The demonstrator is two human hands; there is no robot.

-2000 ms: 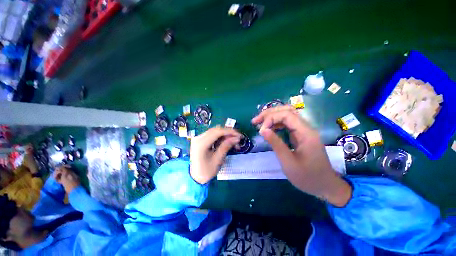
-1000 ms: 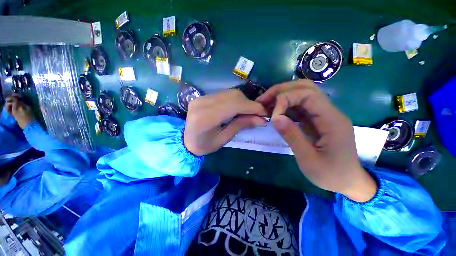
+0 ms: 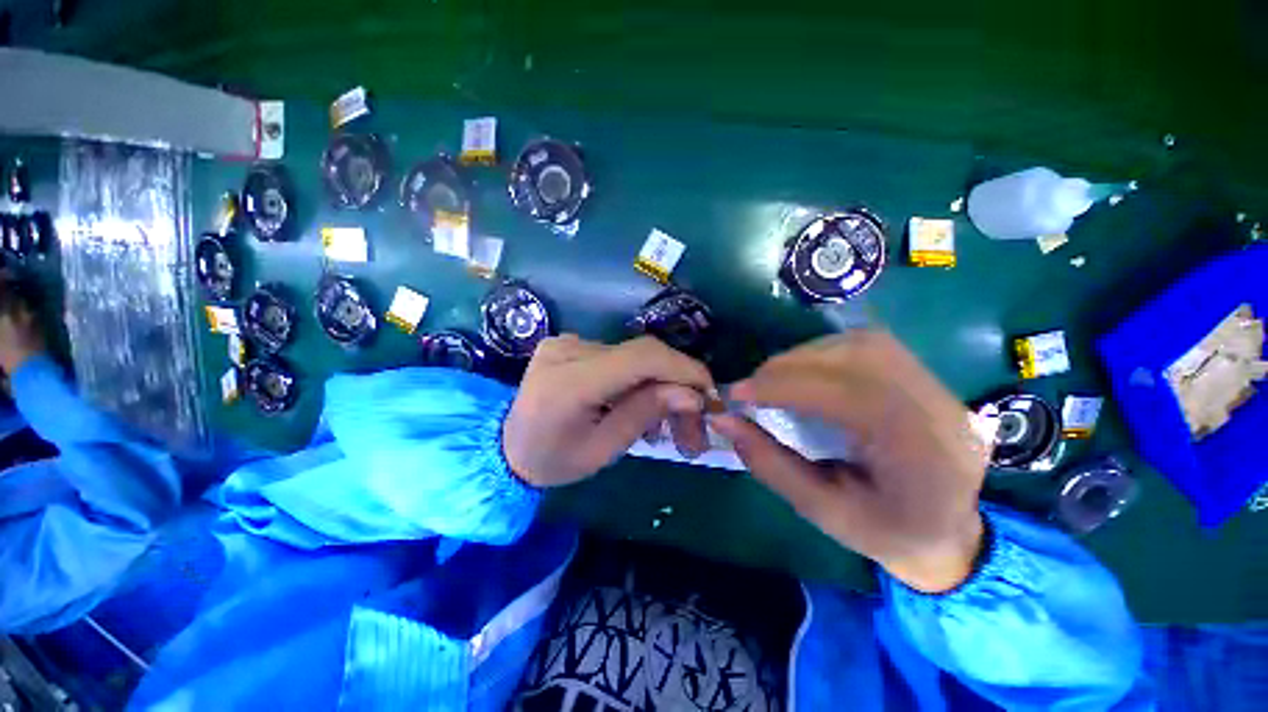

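My left hand (image 3: 598, 406) and my right hand (image 3: 865, 452) meet at the fingertips over the white label sheet (image 3: 681, 452). Both hands have thumb and forefinger pinched together. A very small piece seems to be between the fingertips, too small and blurred to name. The sheet lies flat on the green bench, largely hidden under my hands. A round black device shell (image 3: 676, 323) lies just beyond my fingers, with a battery (image 3: 659, 256) behind it. Another round shell (image 3: 834, 256) lies beyond my right hand, with a battery (image 3: 932, 242) to its right.
Several round shells and batteries (image 3: 345, 245) lie at the left. A clear ribbed tray (image 3: 132, 285) and grey bar (image 3: 125, 100) are further left. At the right are a dropper bottle (image 3: 1022, 205), a blue bin (image 3: 1161, 417) with cream pieces, a shell (image 3: 1022, 429) and a clear round cover (image 3: 1094, 494). A coworker's blue sleeve (image 3: 104, 452) shows.
My hands have come together from apart and stay fingertip to fingertip. The camera view has shifted, bringing more of the blue bin back into view than one second ago.
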